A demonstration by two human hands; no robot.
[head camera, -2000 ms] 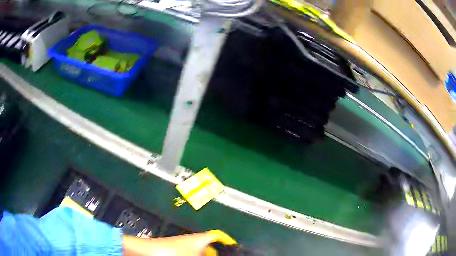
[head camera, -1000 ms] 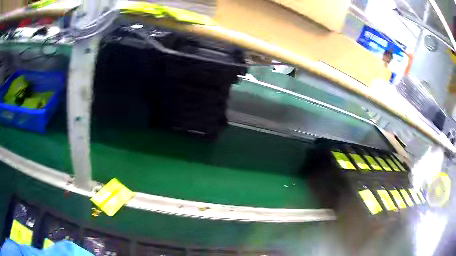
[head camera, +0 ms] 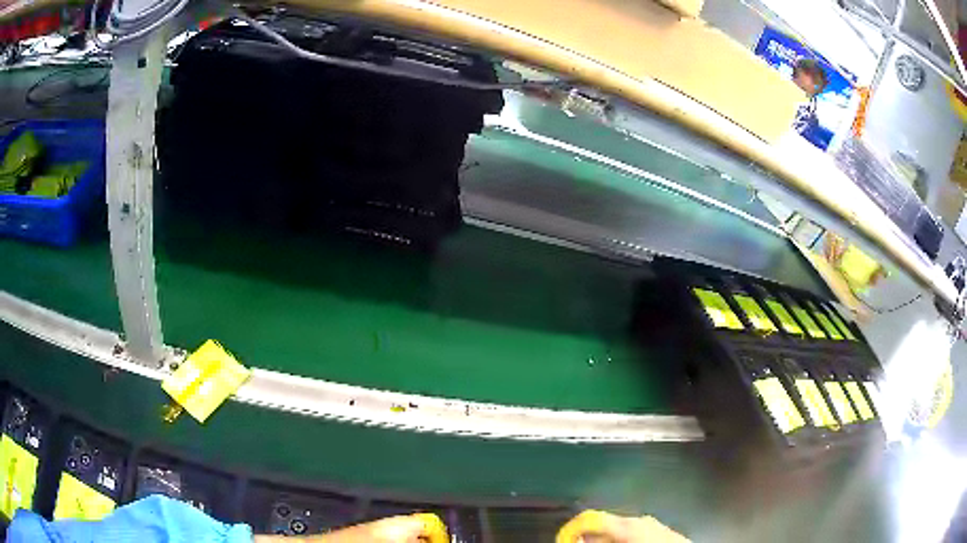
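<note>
My left hand (head camera: 398, 529), in a blue sleeve with a yellow fingertip cover, lies low at the bottom edge. My right hand (head camera: 626, 528), also with yellow on a finger, is to its right. Both are cut off by the edge, and what they hold, if anything, is hidden. They are apart, over a row of black tray compartments (head camera: 239, 490). Black units (head camera: 90, 451) with small round details lie in the left compartments; the leftmost ones carry yellow cards (head camera: 83, 498). A yellow card (head camera: 207, 379) rests tilted on the pale rail.
The pale rail (head camera: 467, 416) crosses beyond the tray, with a white post (head camera: 133, 212) rising from it. A blue basket (head camera: 64, 217) is far left. A tall black stack (head camera: 308, 138) stands behind the post. Black trays with yellow-carded units (head camera: 748, 355) are right. A shelf edge (head camera: 594, 80) runs above.
The view has swung right and shifted slightly. My left hand has come into view again at the bottom, and my right hand now shows beside it. The card on the rail has stayed there.
</note>
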